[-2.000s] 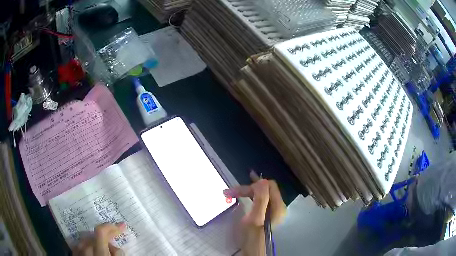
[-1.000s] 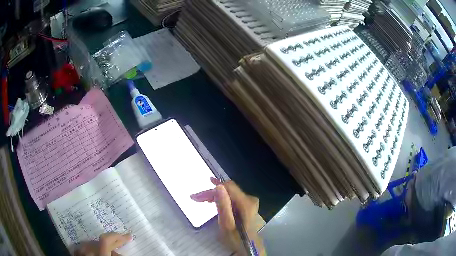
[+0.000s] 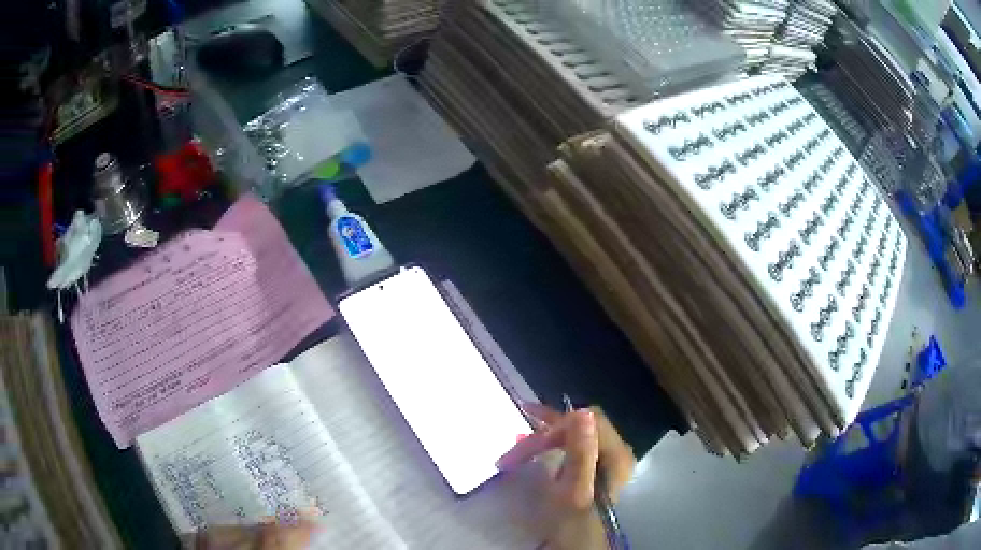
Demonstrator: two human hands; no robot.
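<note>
A smartphone (image 3: 430, 376) with a blown-out white screen lies tilted on an open lined notebook (image 3: 258, 446). The left page bears handwritten figures. My right hand (image 3: 576, 467) holds a thin dark pen (image 3: 608, 516), and a fingertip is at the lower right of the screen. Whether it touches the glass I cannot tell. My left hand (image 3: 258, 534) lies at the lower part of the left page, mostly cut off by the bottom edge, with no held thing visible.
A correction fluid bottle (image 3: 358, 245) stands above the phone. A pink printed form (image 3: 194, 312) lies left. A tall tray stack (image 3: 667, 290), topped by a white parts tray (image 3: 780, 204), fills the right. Behind are a plastic bag (image 3: 307, 134) and white paper (image 3: 403, 140). Blue stool (image 3: 861, 462) lower right.
My right hand moved left over the phone, then back to the lower right of the screen, still with the pen. My left hand now shows less at the bottom edge. The view shifted slightly.
</note>
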